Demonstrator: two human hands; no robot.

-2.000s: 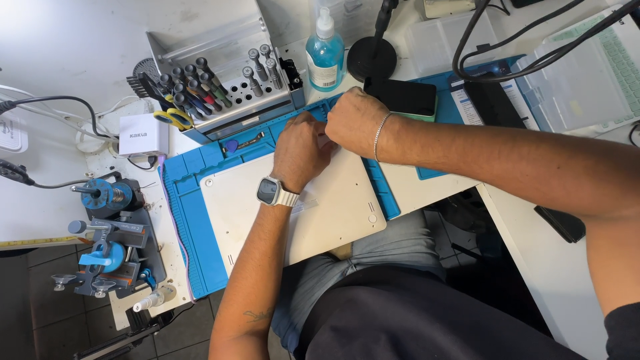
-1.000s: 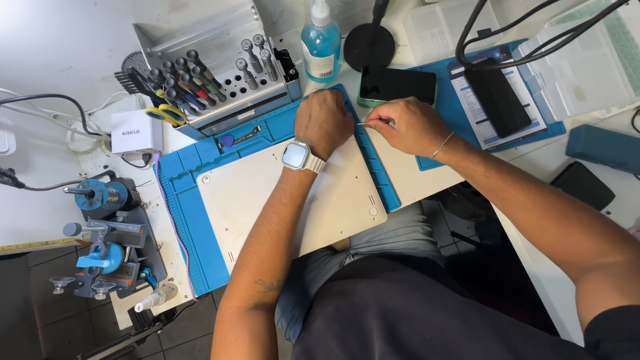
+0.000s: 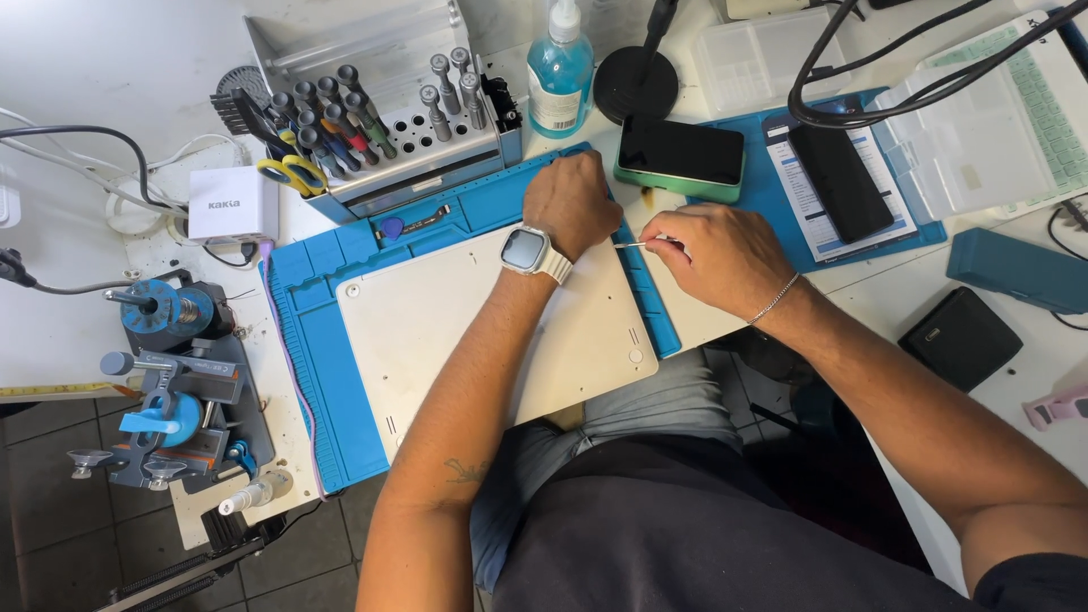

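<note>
A pale laptop base point(image 3: 476, 340), underside up, lies tilted on a blue silicone repair mat point(image 3: 340, 425) and reaches over the table's front edge. My left hand point(image 3: 571, 204), a watch on its wrist, rests bent over the base's far right corner; its fingertips are hidden, so what it holds cannot be told. Just right of it, my right hand point(image 3: 710, 251) pinches a thin metal tool point(image 3: 631, 246) between thumb and forefinger, its tip pointing at that corner. A flex cable point(image 3: 425, 223) and a blue pick point(image 3: 392, 228) lie in the mat's tray.
Behind stands a screwdriver rack point(image 3: 416, 161) with yellow-handled scissors point(image 3: 293, 174), then a blue liquid bottle point(image 3: 558, 85) and a round black stand base point(image 3: 636, 83). Phones point(image 3: 680, 151) lie right of it. A charger point(image 3: 231, 204) and a clamp fixture point(image 3: 183, 416) sit left. Black cables point(image 3: 799, 93) hang at upper right.
My right hand has moved right, away from my left hand, which it overlapped two seconds ago. The thin tool in it now shows. My left hand has shifted right along the base's far edge.
</note>
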